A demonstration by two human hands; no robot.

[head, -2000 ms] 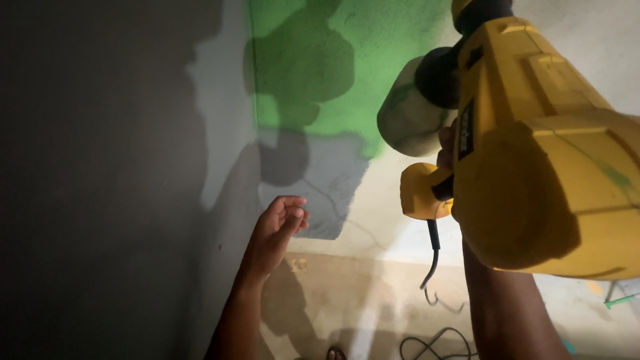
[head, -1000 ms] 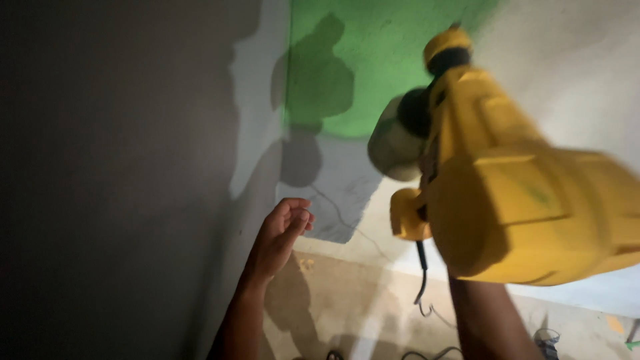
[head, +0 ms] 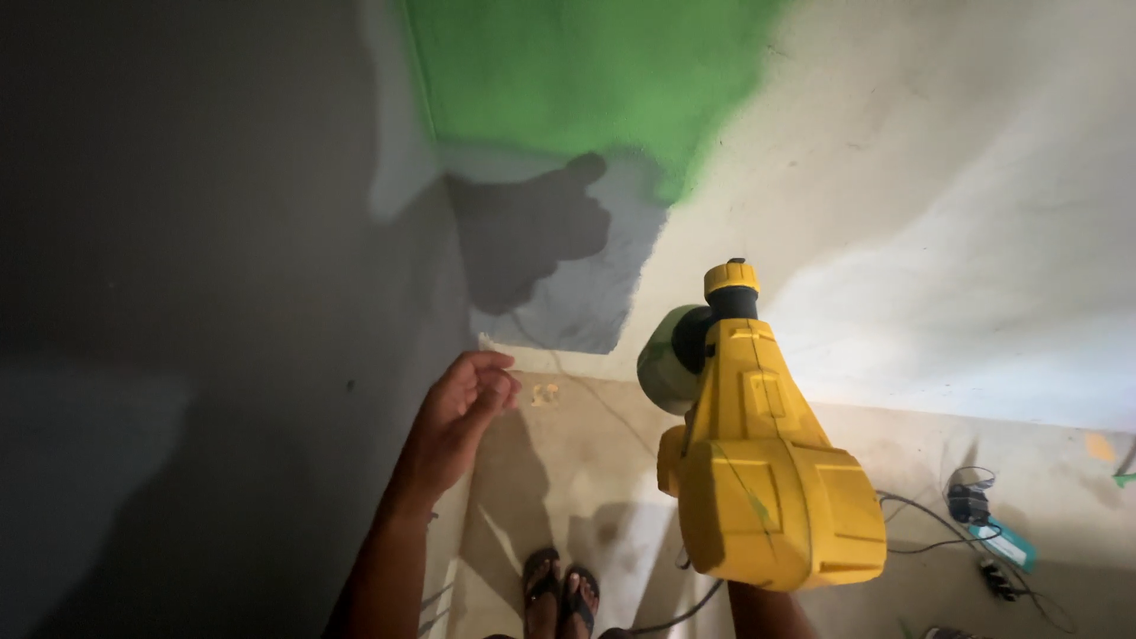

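A yellow and black electric paint sprayer [head: 772, 461] fills the right of centre, its yellow nozzle pointing up towards the wall. Under its front hangs a paint cup [head: 672, 359] smeared with green. My right forearm [head: 770, 612] reaches up beneath the sprayer; the hand itself is hidden behind the body. Near the corner, my left hand [head: 466, 408] is raised with fingers loosely curled, holding nothing. Green paint [head: 586, 71] covers the upper wall, above a grey patch [head: 577, 311] carrying the sprayer's shadow.
A dark grey wall [head: 204, 266] rises at the left. On the floor, a black cable [head: 932, 524] runs past a power strip [head: 1000, 579], a teal packet [head: 1007, 543] and a black object [head: 968, 501]. Feet in black flip-flops [head: 559, 590] stand below.
The sprayer has moved lower in view and its nozzle now points more nearly straight up. Its shadow has shifted down across the grey patch. More floor and both feet have come into view.
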